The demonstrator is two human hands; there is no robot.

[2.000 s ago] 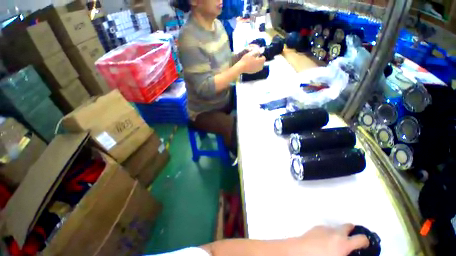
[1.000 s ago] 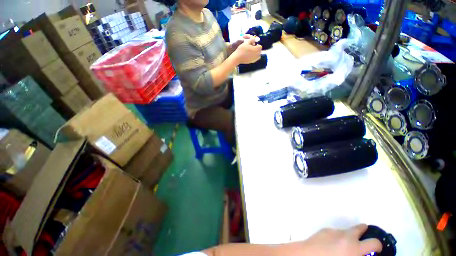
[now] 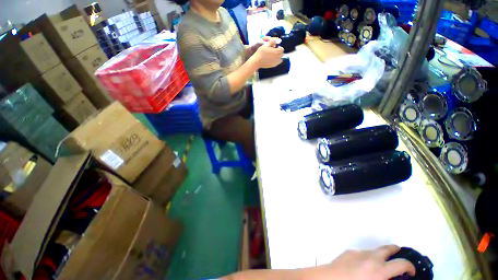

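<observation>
My left hand (image 3: 368,264) reaches in from the bottom edge. Its fingers are curled on the end of a black speaker (image 3: 421,267), which is mostly cut off by the frame. My right hand is out of the picture. Farther up the bench, three black cylindrical speakers lie on their sides, roughly parallel: a near one (image 3: 368,172), a middle one (image 3: 360,143) and a far one (image 3: 333,120). Their silver ring ends face left. The near and middle ones lie close together.
Crumpled clear plastic (image 3: 360,82) and thin dark sticks (image 3: 296,103) lie beyond the speakers. A metal post (image 3: 412,60) stands at the bench's right edge, with stacked speakers (image 3: 460,123) behind it. A seated person (image 3: 215,65) handles a dark object. Cartons (image 3: 109,229) stand left.
The view has shifted slightly, so the speakers sit a little farther right than at first. My left hand stays on the same black speaker. The three speakers keep their arrangement.
</observation>
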